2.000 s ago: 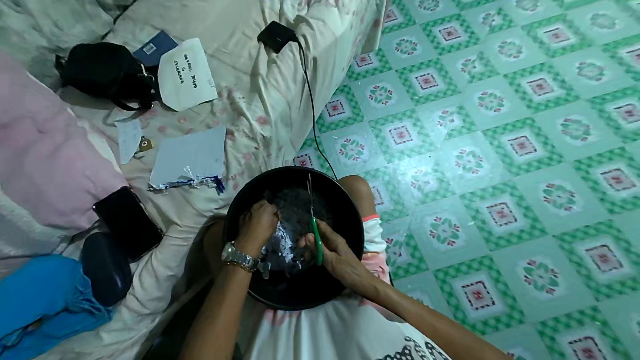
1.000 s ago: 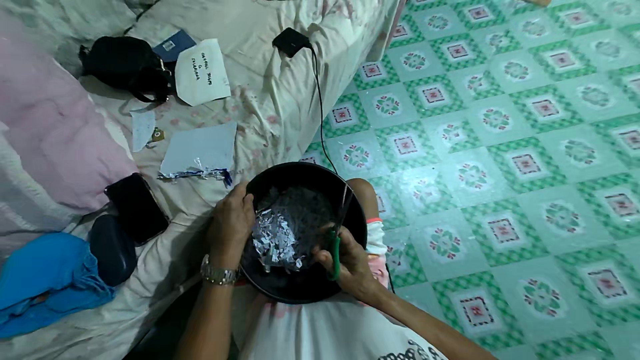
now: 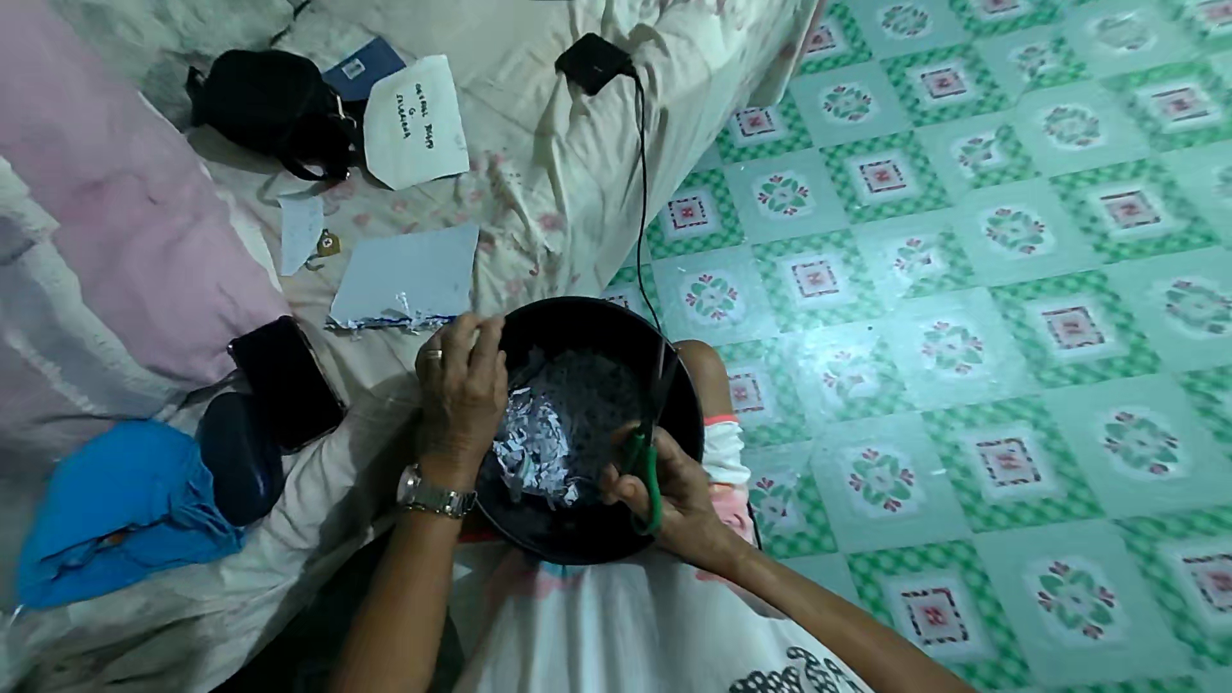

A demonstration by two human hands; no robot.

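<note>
A round black container (image 3: 577, 551) rests on my lap. Small cut silvery pieces (image 3: 534, 448) lie in its left part, beside darker scraps. My right hand (image 3: 674, 496) grips green-handled scissors (image 3: 647, 481) over the container's right side, blades pointing away from me. My left hand (image 3: 467, 385), with a ring and a metal wristwatch (image 3: 435, 493), is at the container's left rim, fingers extended near the stack of silvery sheets (image 3: 406, 274) on the bed; whether it pinches anything cannot be told.
On the bed (image 3: 539, 212) lie a black bag (image 3: 269, 111), a blue booklet (image 3: 364, 69), paper with writing (image 3: 416, 120), a small padlock (image 3: 328, 243), a phone (image 3: 287, 383), a dark case (image 3: 239, 457) and blue cloth (image 3: 125, 520). A black device (image 3: 592, 64) trails a cable to the container. Patterned floor lies right.
My left hand has come out of the container to its left rim, toward the stack of sheets. The scissors, held in my right hand, have shifted to the container's right side.
</note>
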